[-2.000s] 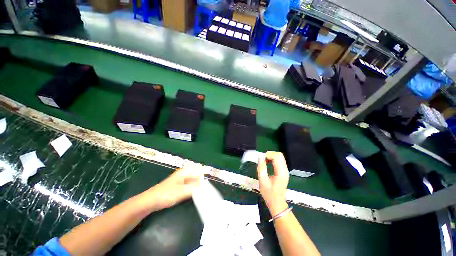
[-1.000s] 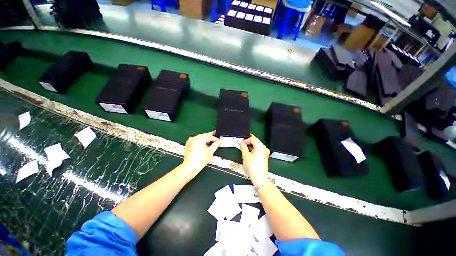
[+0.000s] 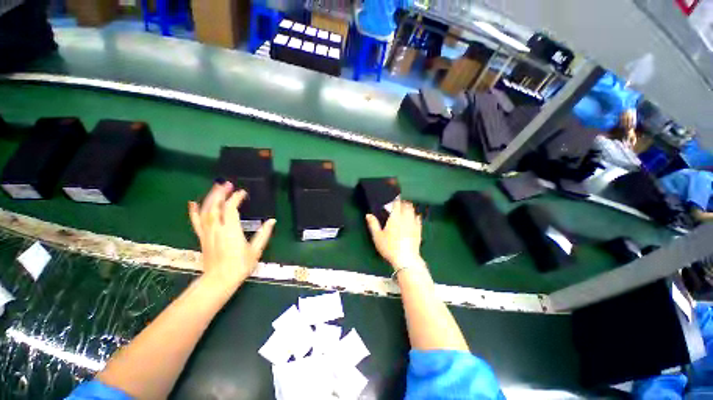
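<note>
Black retail boxes with small orange logos lie on the green belt. My left hand (image 3: 227, 234) is open, fingers spread, over the near part of one box (image 3: 254, 164); its white end label partly shows beneath. To the right is another box (image 3: 314, 187) with a white end label. My right hand (image 3: 401, 234) is at the following box (image 3: 377, 190), with its thumb at the left and fingertips beside a small white piece (image 3: 388, 206). The hand hides the box's near end, and its grip is unclear. Loose white papers (image 3: 313, 348) lie piled on the bench.
More boxes lie at left (image 3: 109, 160) and right (image 3: 485, 226); one at right has a white slip (image 3: 559, 239). A whitish rail (image 3: 336, 279) edges the belt. A large black block (image 3: 625, 336) and slanted post (image 3: 547, 117) stand right. People in blue are behind.
The boxes have shifted left along the belt and the view has turned. My hands have parted from the box end they were both at; my right hand is now at a box farther right.
</note>
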